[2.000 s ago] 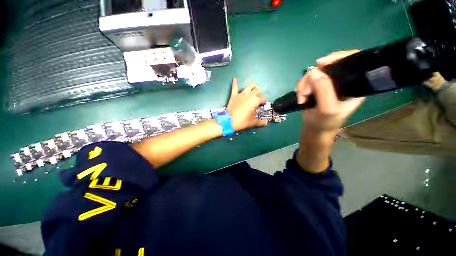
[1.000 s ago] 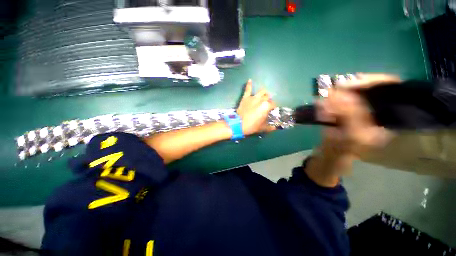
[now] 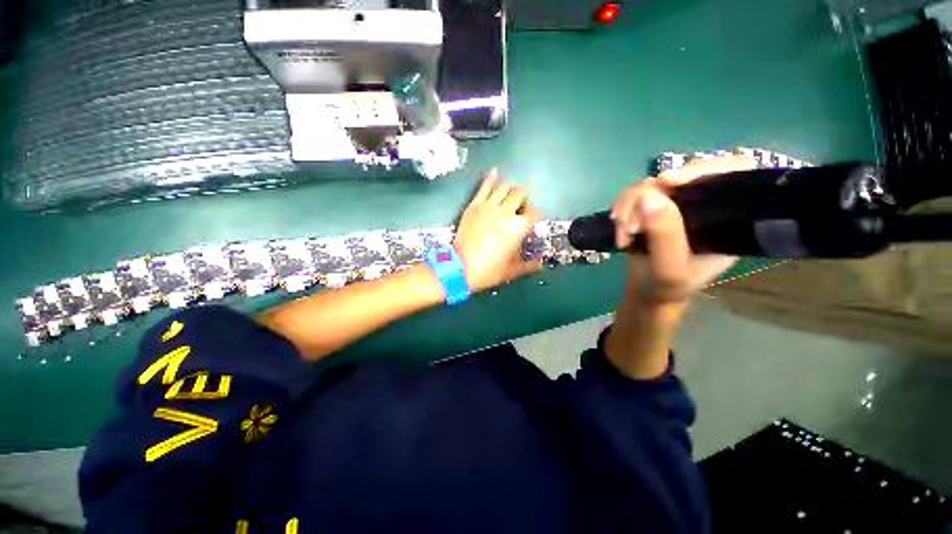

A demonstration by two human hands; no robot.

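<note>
A long row of silver-white modules (image 3: 240, 269) lies edge to edge on the green mat and runs to the right under my left hand (image 3: 496, 232). My left hand lies over the row near its right end, fingers spread; what is under the palm is hidden. My right hand (image 3: 668, 232) is closed around a thick black electric screwdriver (image 3: 778, 212), held nearly level. Its black nose is at the modules at the row's right end (image 3: 558, 242). I cannot tell whether the bit touches one.
Behind the row stand a silver-white screw feeder (image 3: 344, 47), a black flat rectangle (image 3: 470, 68) and a wide stack of ribbed trays (image 3: 125, 104). A grey box with a red light (image 3: 608, 13) is at the back. Another silver row (image 3: 673, 161) lies beyond my right hand, partly hidden.
The view has shifted. Since one second ago the screwdriver's nose has moved left, closer to my left hand. More of the silver row behind my right hand shows than two seconds ago.
</note>
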